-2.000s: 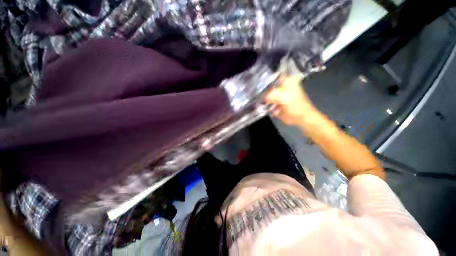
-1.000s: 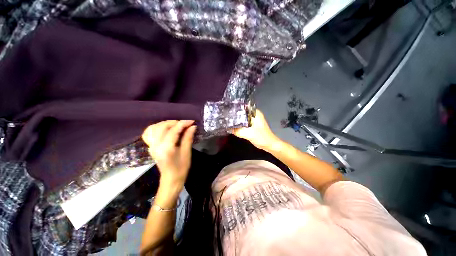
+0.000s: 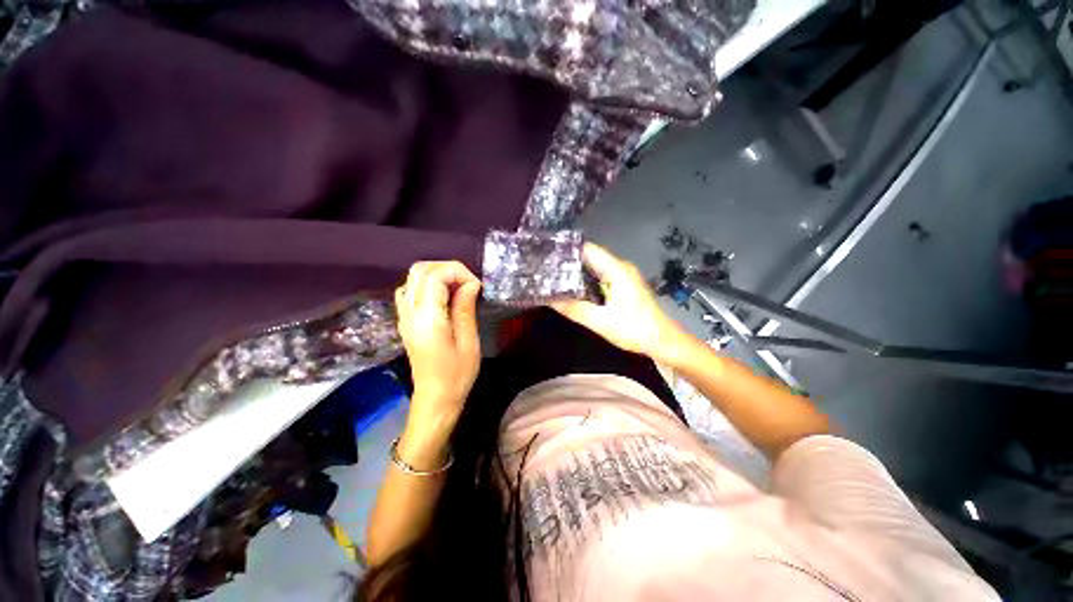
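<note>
A garment with a plum inner side [image 3: 271, 153] and blue-grey plaid outer fabric [image 3: 530, 35] lies spread in front of me. A short plaid piece [image 3: 532, 266] stands out at its near edge, between my hands. My left hand [image 3: 438, 318] pinches the garment's edge at the left end of this piece, fingertips together. My right hand [image 3: 614, 303] holds the right end of the piece between thumb and fingers. A small dark thing shows at the right fingers; I cannot tell whether it is a tool. A narrow plaid band [image 3: 318, 345] borders the plum side to the left.
The white tabletop shows as a strip [image 3: 206, 456] under the garment at the lower left and again at the upper right. Dark and plaid cloth [image 3: 247, 506] lies below it. Metal legs [image 3: 812, 320] and dark scraps [image 3: 694, 261] are on the grey floor at right.
My left hand came in from the lower left, then moved right along the edge to the plaid piece. My right hand moved down and left from the garment's edge, then stayed at the piece.
</note>
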